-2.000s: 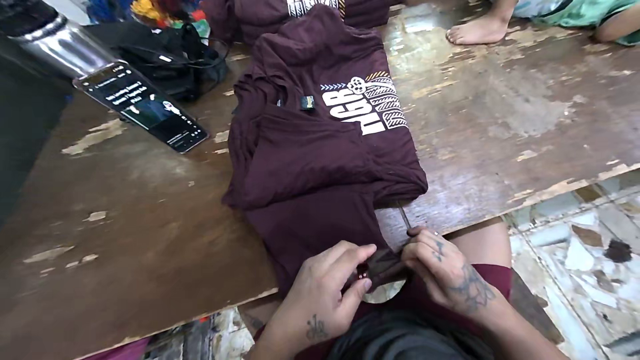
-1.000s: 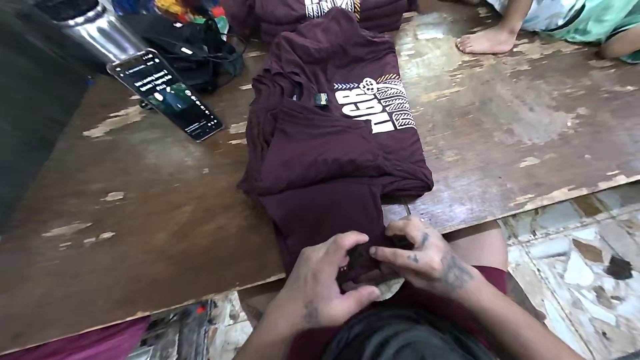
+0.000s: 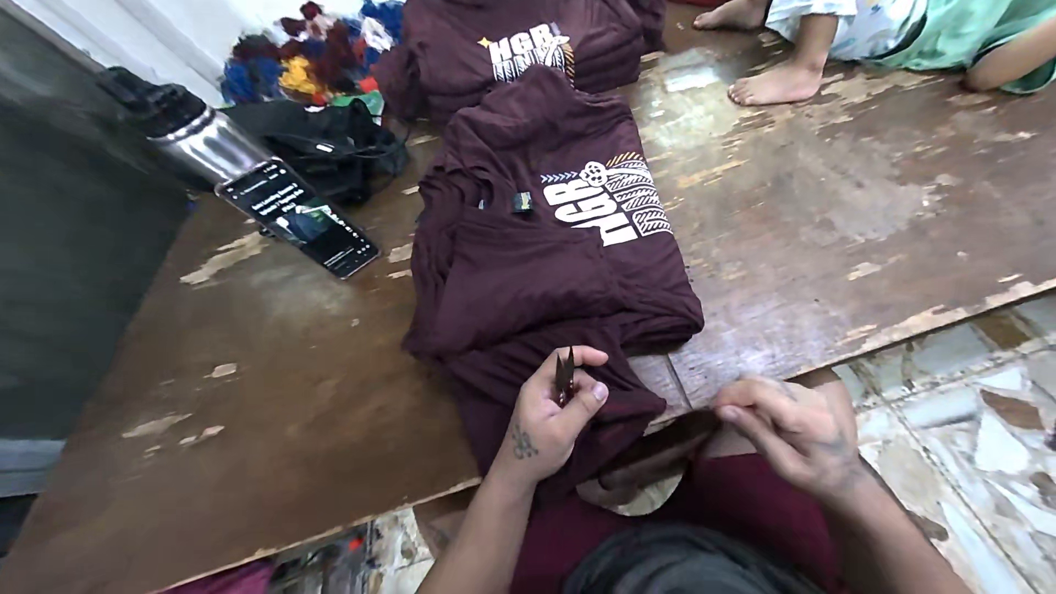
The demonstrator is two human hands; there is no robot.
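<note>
Dark maroon printed shirts (image 3: 528, 280) lie in a folded heap on the worn wooden table, their near part hanging over its front edge. My left hand (image 3: 561, 412) is closed around small thread snips (image 3: 565, 375), whose two dark pointed blades stick up from the fingers, apart at the tips. It rests over the near end of the maroon cloth. To the right, beyond the table's edge, my right hand (image 3: 784, 421) pinches the end of a stretched dark strip of cloth (image 3: 672, 437) between thumb and forefinger. Its other fingers are curled.
A phone (image 3: 299, 219) leans on a steel bottle (image 3: 210, 144) at the left, beside a black bag (image 3: 318, 148). Colourful yarn or scraps (image 3: 313, 54) and more maroon shirts (image 3: 520, 49) are behind. Another person's bare foot (image 3: 775, 82) rests on the table (image 3: 825, 214) at upper right.
My hands, close together over the cloth before, are now apart, the right one farther right with the dark strip. The snips' blades now show clearly in my left hand.
</note>
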